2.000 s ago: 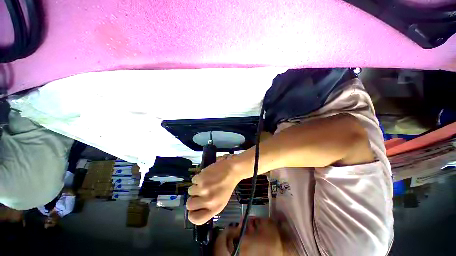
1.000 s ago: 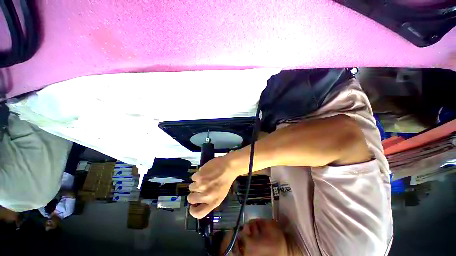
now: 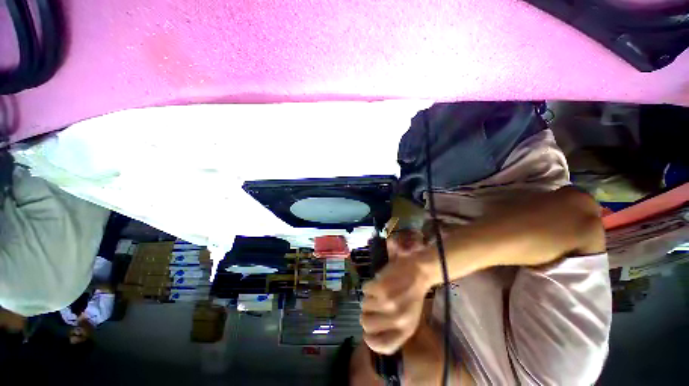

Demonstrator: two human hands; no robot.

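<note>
The picture is upside down. Neither of my hands shows. A black square frame with a round opening lies on a white sheet; the opening looks pale grey. Another person's hand grips a black stick-like tool, blurred, to the right of the frame's opening. The tool's tip does not show clearly. A thin black cord crosses that person's forearm. The person's other hand cannot be told clearly beside the frame.
A pink surface fills the top, with black loops at left and a black part at right. A red-pink block shows beyond the frame. Stacked cartons and other people stand in the background. The gripping person's body adjoins the sheet.
The other person's hand and black tool have moved right, off the frame's opening. The cord has swung right. The red-pink block is now uncovered. The frame has hardly moved.
</note>
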